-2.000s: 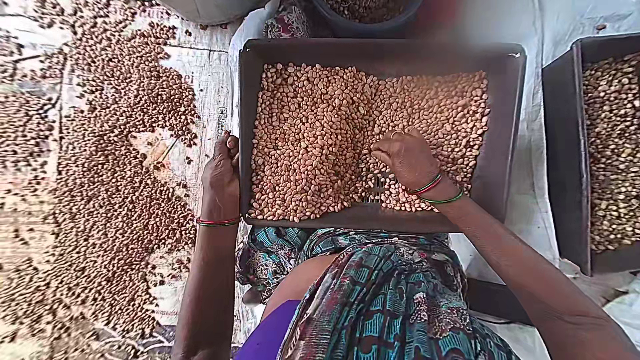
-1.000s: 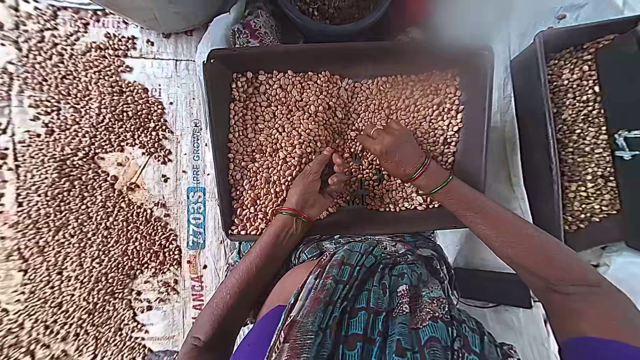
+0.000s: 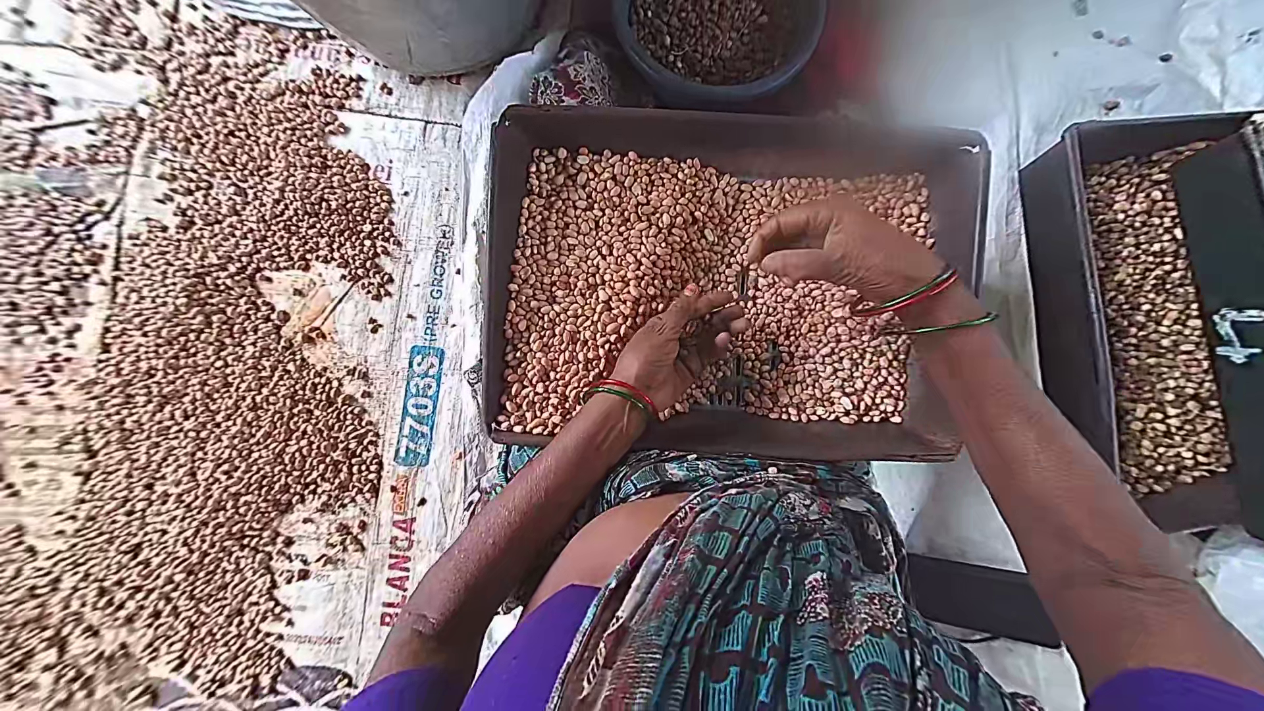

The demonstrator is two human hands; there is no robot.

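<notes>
A dark rectangular tray (image 3: 731, 439) lies across my lap, filled with pale brown beans or nuts (image 3: 602, 257). Over the tray's middle, my left hand (image 3: 683, 348) is half open with the palm turned up and the fingers spread; nothing can be made out in it. My right hand (image 3: 839, 247) hovers just to the right and higher, thumb and fingertips pinched near each other. Whether a bean sits between those fingertips cannot be seen. Between the hands, dark patches of the tray floor (image 3: 731, 385) show through the beans.
A second dark tray (image 3: 1062, 286) with similar beans stands at the right, partly under a dark panel (image 3: 1229, 237). At the top are a round tub (image 3: 721, 94) of darker pieces and a grey container (image 3: 425, 35). Many brown pieces (image 3: 227, 415) lie spread over printed sheeting (image 3: 420, 533) at left.
My left hand has moved from the tray's left edge to over the beans, and its fingers have since spread. My right hand has lifted off the beans.
</notes>
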